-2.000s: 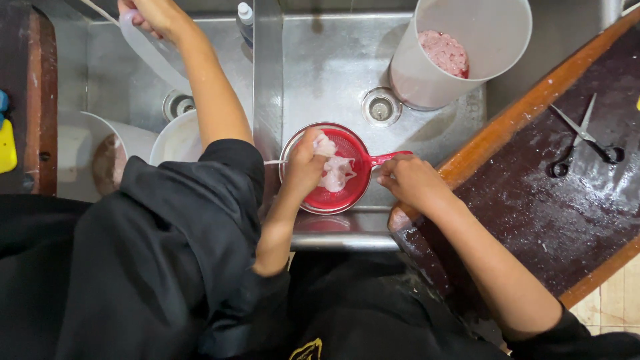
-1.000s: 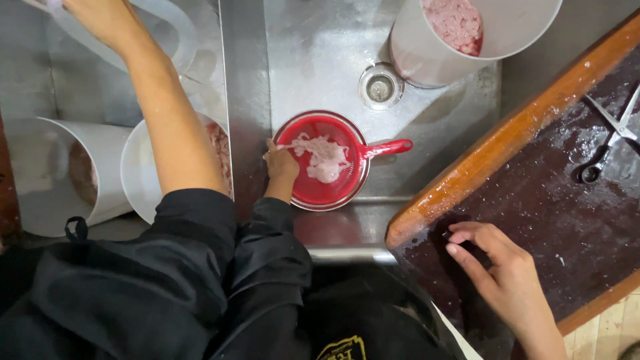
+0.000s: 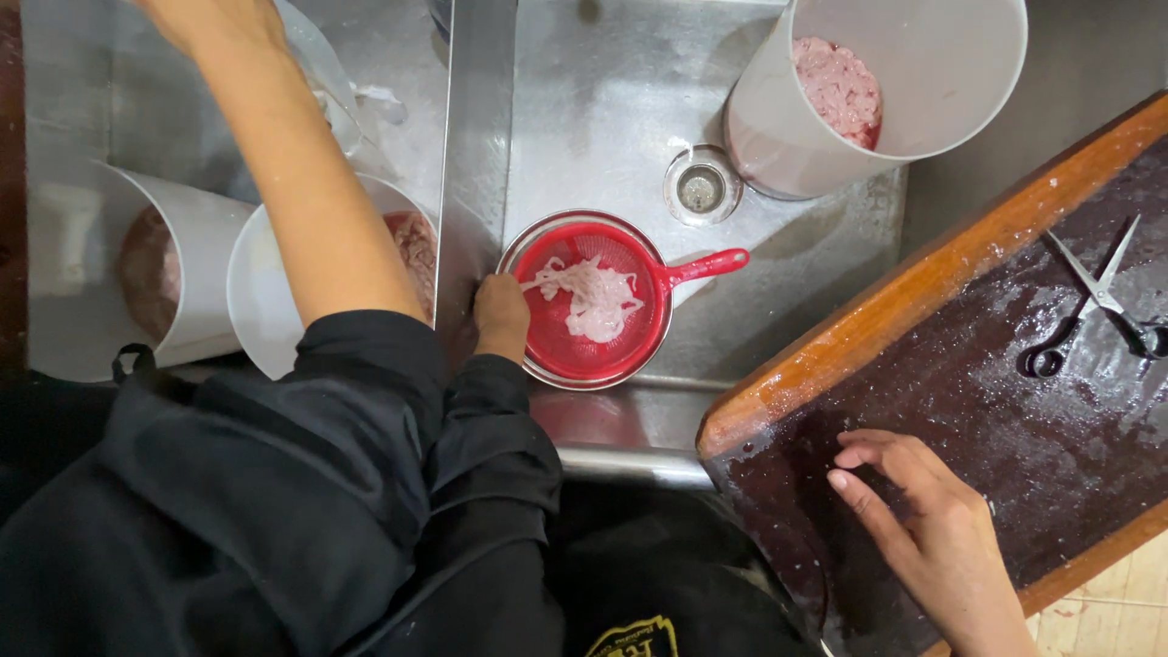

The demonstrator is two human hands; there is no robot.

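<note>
My left hand grips the left edge of a red mesh strainer, which rests over a round metal bowl in the sink. Its fingertips are partly hidden. Pale pink, stringy, wet matter lies in the strainer, and a thin strand or tab shows beside the fingers. The strainer's red handle points right, untouched. Over the dark wooden-edged board, my right hand is held with fingers apart and curved, holding nothing. Scissors with black handles lie spread on that board, farther right.
A tilted translucent container of pink matter stands beside the sink drain. Left of the metal divider are more containers. A co-worker's bare forearm and black sleeve reach across that side.
My right hand has let go of the strainer's handle and moved over the board. My left hand has moved from above the pink matter to the strainer's left edge. The view has shifted.
</note>
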